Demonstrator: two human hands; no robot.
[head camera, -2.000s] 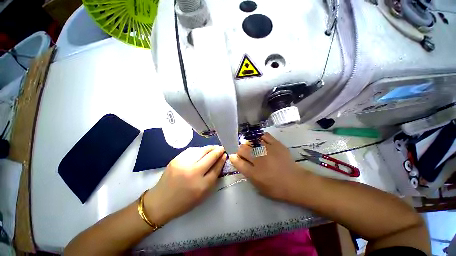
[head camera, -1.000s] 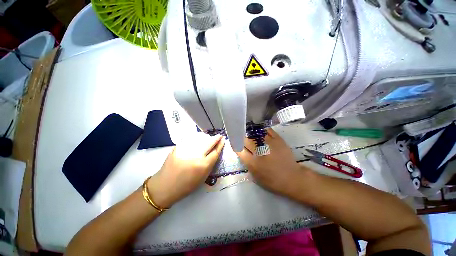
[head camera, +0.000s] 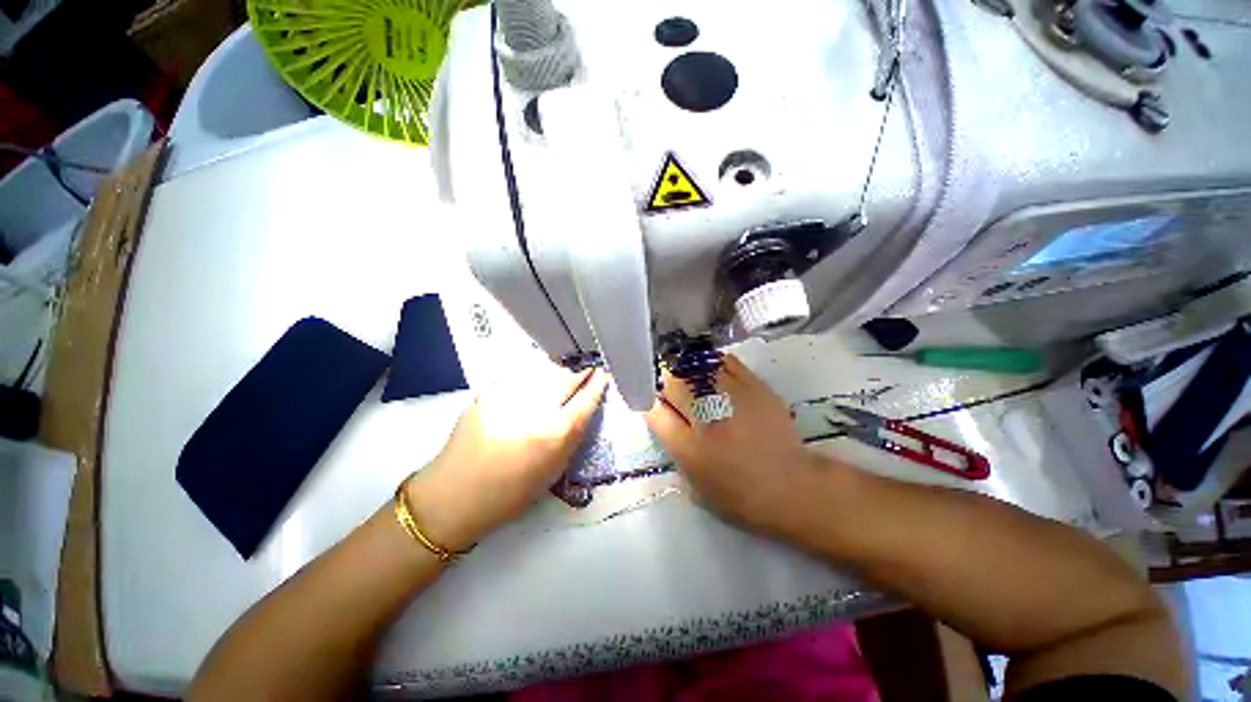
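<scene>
A navy piece (head camera: 425, 350) lies flat left of the sewing machine head (head camera: 569, 178); its right part is lost behind the head and in lamp glare. My left hand (head camera: 510, 446), with a gold bracelet, lies on the bed left of the needle area, fingertips together. My right hand (head camera: 741, 446) is right of it, its fingers partly behind the tension knob and presser parts (head camera: 697, 364). The needle and whatever is under the fingertips are hidden. A second navy piece (head camera: 281, 425) with a slanted corner lies flat at the left.
Red-handled thread snips (head camera: 919, 446) and a green-handled tool (head camera: 977, 359) lie right of my right hand. A parts tray (head camera: 1118, 466) stands at the far right. A green fan (head camera: 371, 62) is behind at left. A ruler tape (head camera: 659, 642) runs along the front edge.
The navy piece by the head has moved up and away from me, and less of it shows than two seconds ago. My left hand has moved slightly left, uncovering the bed before the needle.
</scene>
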